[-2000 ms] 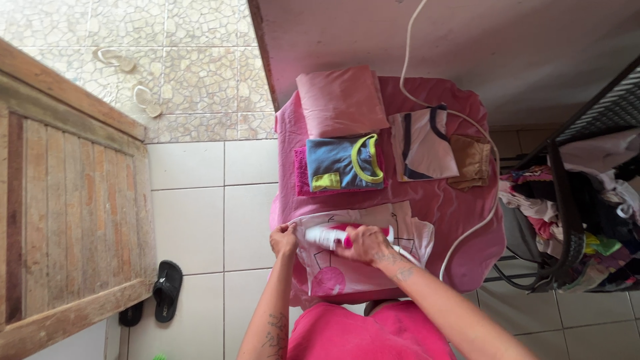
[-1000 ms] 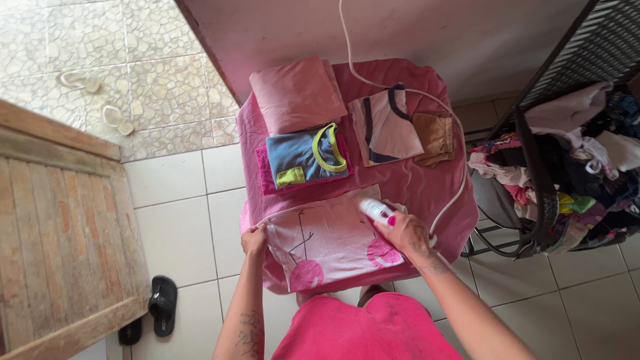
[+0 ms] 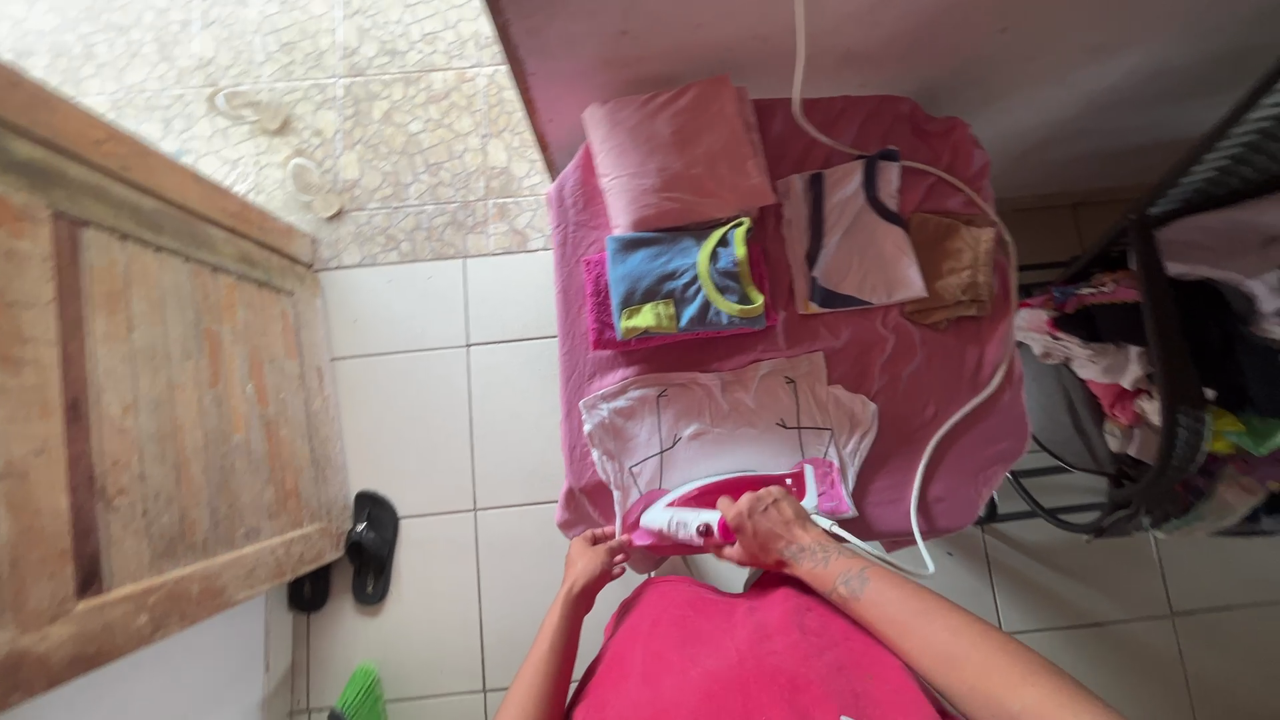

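My right hand (image 3: 765,525) grips the handle of a pink and white clothes iron (image 3: 690,515), which lies over the lower edge of a white printed garment (image 3: 725,420). Beside the iron's tip, my left hand (image 3: 597,560) pinches the garment's lower left corner. The garment is spread on a pink cloth-covered table (image 3: 900,390). Behind it are a folded blue shirt with yellow-green trim (image 3: 680,280) on a magenta cloth, a folded pink cloth (image 3: 675,155), a folded white garment with dark trim (image 3: 850,235) and brown folded clothing (image 3: 955,270).
The iron's white cord (image 3: 940,430) curves along the table's right side. At right stands a black rack (image 3: 1165,340) holding piled clothes (image 3: 1110,350). A wooden door (image 3: 190,400) is at left, with black sandals (image 3: 372,550) and green bristles (image 3: 362,692) on the tiled floor.
The iron in my right hand has moved from the garment's upper right part to its lower edge, toward me. My left hand has moved from the garment's left side to its lower left corner.
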